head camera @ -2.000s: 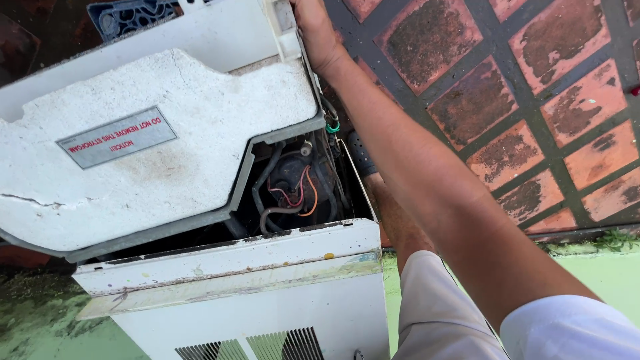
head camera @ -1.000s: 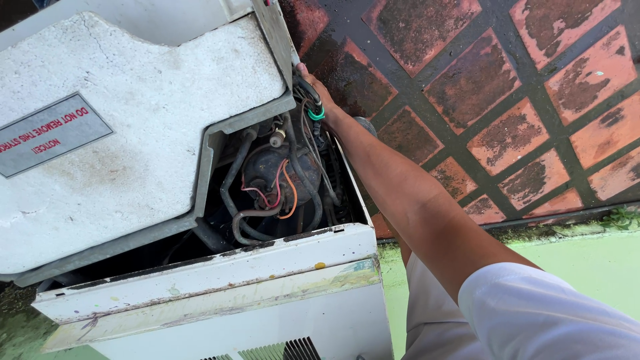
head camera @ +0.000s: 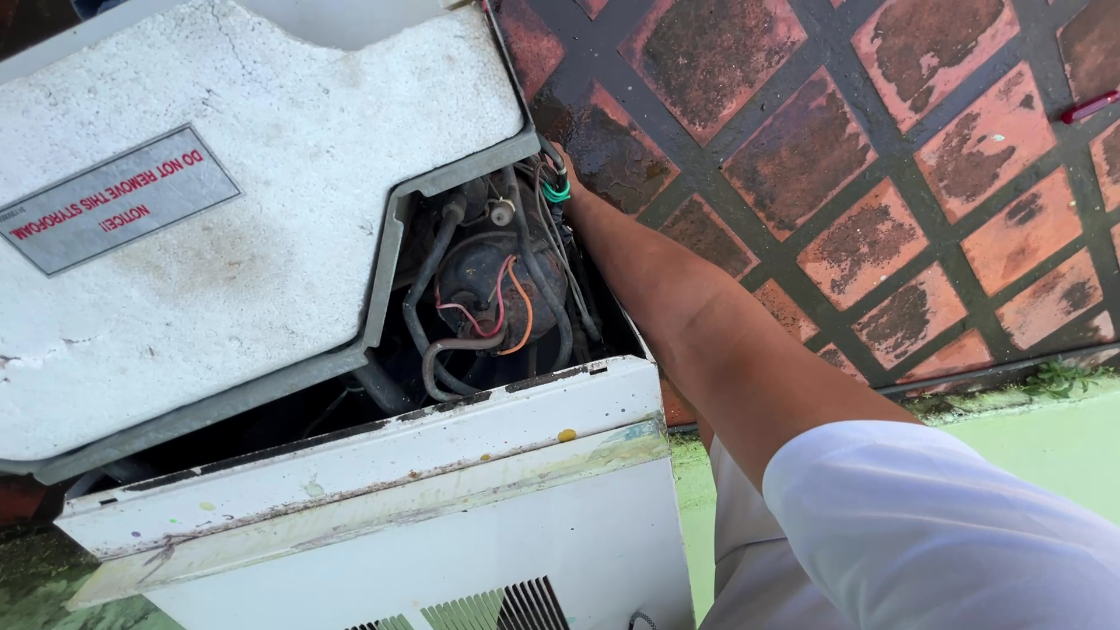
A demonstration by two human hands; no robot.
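Note:
A window-type air conditioner lies with its white metal casing (head camera: 420, 525) open and its styrofoam-covered inner unit (head camera: 262, 175) tilted out of it. In the gap show a round black compressor (head camera: 499, 284), bent pipes (head camera: 424, 262) and red and orange wires (head camera: 528, 306). My right hand (head camera: 564, 171) reaches to the unit's right edge, beside a cable bundle with a green tie (head camera: 556, 192). Its fingers are mostly hidden behind the edge and cables, so its grip cannot be made out. My left hand is out of view.
Wet red floor tiles (head camera: 713, 61) with dark joints spread at the right. A red-handled tool (head camera: 1089, 107) lies on them at the far right. A pale green ledge (head camera: 1032, 446) runs along the lower right, with a small weed (head camera: 1059, 378) at its edge.
My right hand has moved down along the unit's right edge, from near its upper corner to beside the green-tied cables. The view has shifted.

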